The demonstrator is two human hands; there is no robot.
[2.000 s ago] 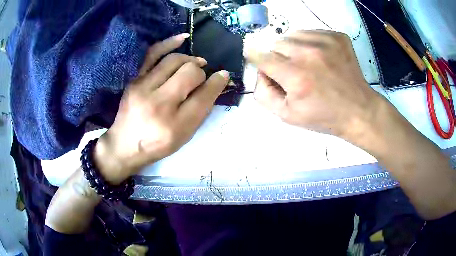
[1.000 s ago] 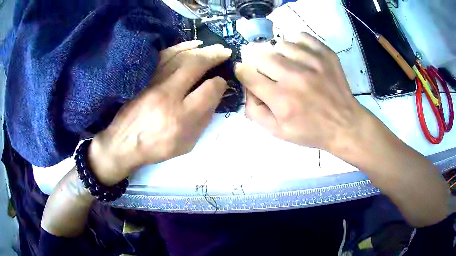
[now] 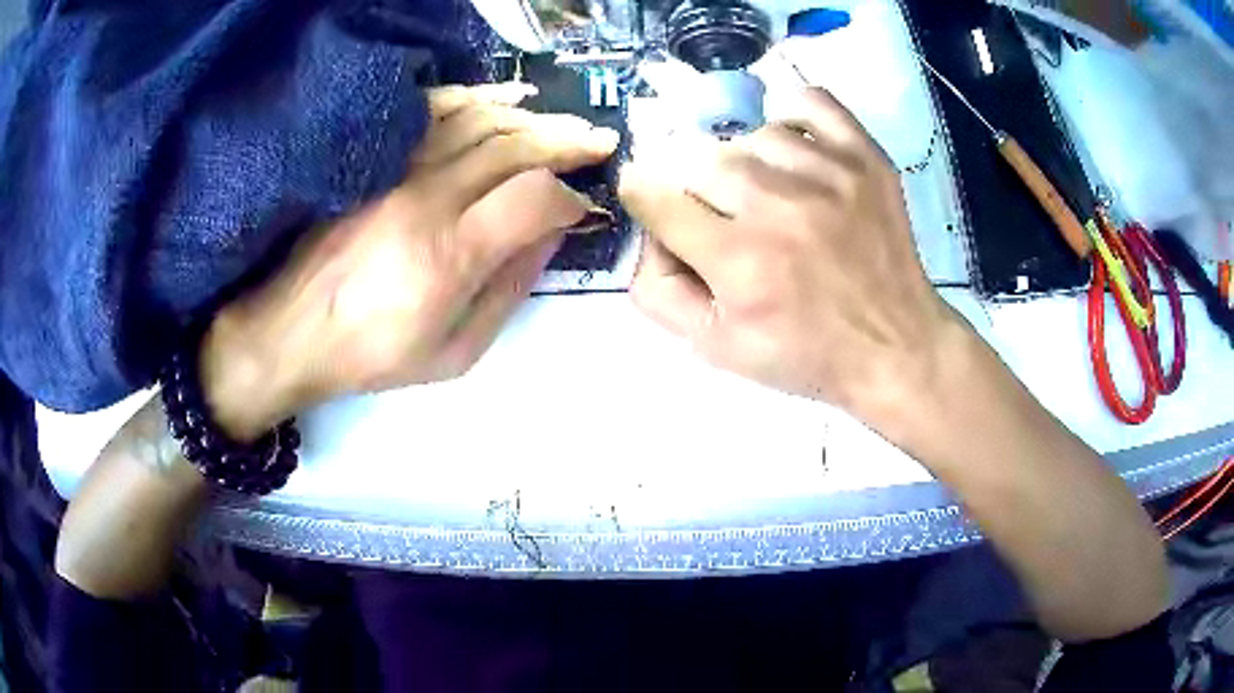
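Observation:
A bulky dark blue garment (image 3: pixel 257 176) lies at the left, partly over my left wrist. A small black cloth piece (image 3: pixel 590 244) lies below the machine's presser foot (image 3: pixel 604 84). My left hand (image 3: pixel 406 257) has its fingertips on this cloth, thumb and forefinger pinching its edge. My right hand (image 3: pixel 778 244) is at the cloth's right edge, fingers curled with the fingertips close to it; their contact is partly hidden under the hand. The needle tip cannot be made out.
A ribbed dark knob with a pale cap (image 3: pixel 731 102) stands behind my right hand. At the right lie a black flat rectangle (image 3: pixel 995 163), a wooden-handled awl (image 3: pixel 1045 192) and red-handled scissors (image 3: pixel 1112 366). A measuring tape (image 3: pixel 650 548) runs along the front edge. Loose threads (image 3: pixel 517 525) lie near it.
The view has shifted, showing more of the machine head. Both hands moved closer together at the black cloth, and my right fingers came down to its edge. The blue garment bulges further over my left wrist.

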